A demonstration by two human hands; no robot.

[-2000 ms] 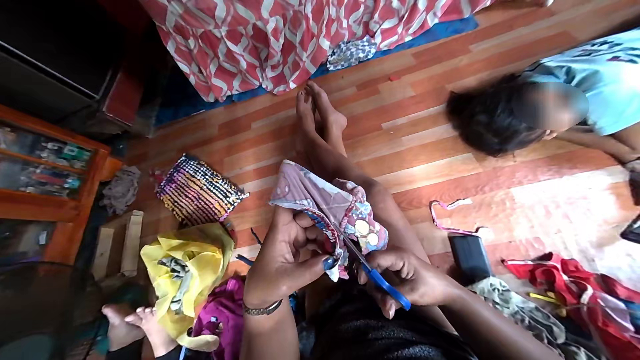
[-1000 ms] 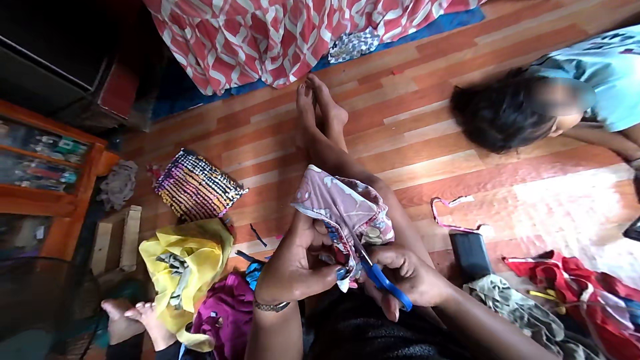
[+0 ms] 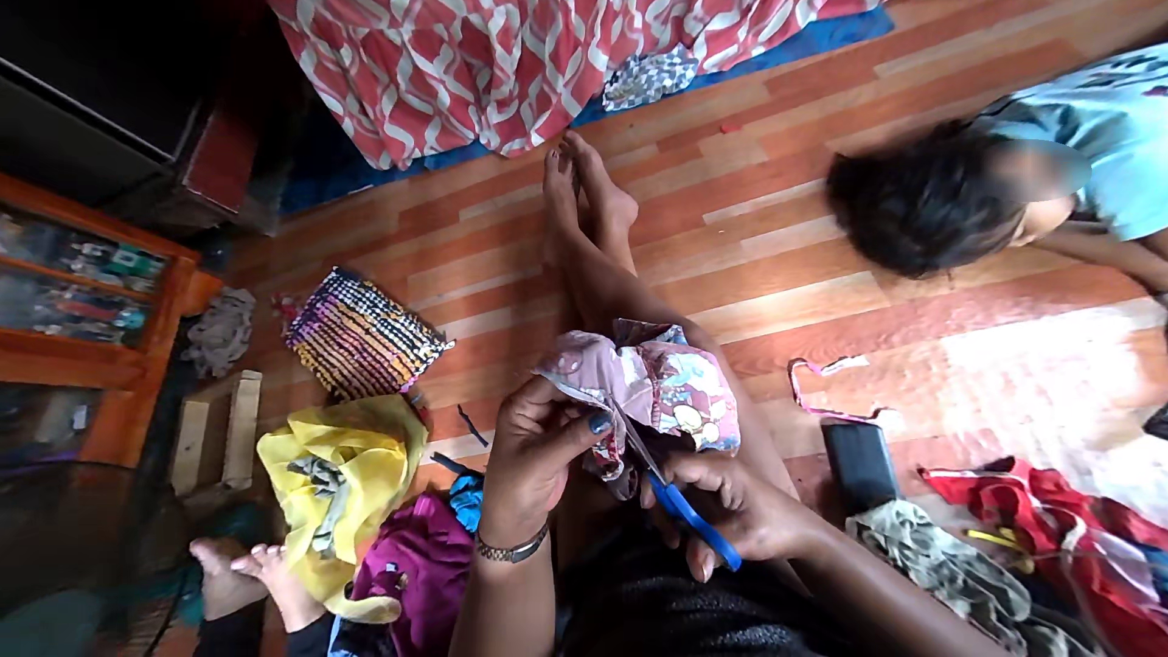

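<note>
Over my lap, a pink patterned cloth garment (image 3: 689,388) is bunched up, printed with coloured figures. My left hand (image 3: 547,438) pinches its edge between thumb and fingers; a bracelet is on that wrist. Scissors with blue handles (image 3: 693,522) are in my right hand (image 3: 730,502), their blades lying against the cloth edge just right of my left thumb. Part of the lower blade is hidden by cloth, so I cannot tell how far the blades are apart.
Yellow cloth (image 3: 351,465), magenta cloth (image 3: 424,557) and a woven mat (image 3: 360,333) lie left. At right are a black case (image 3: 860,464), red cloth (image 3: 1049,520) and a person's head (image 3: 922,196). Another person's bare feet (image 3: 242,575) are at lower left. A glass-fronted cabinet (image 3: 82,356) stands beyond.
The garment has been turned and bunched differently, with more of its printed part showing at the right. My left hand has shifted its hold along the edge.
</note>
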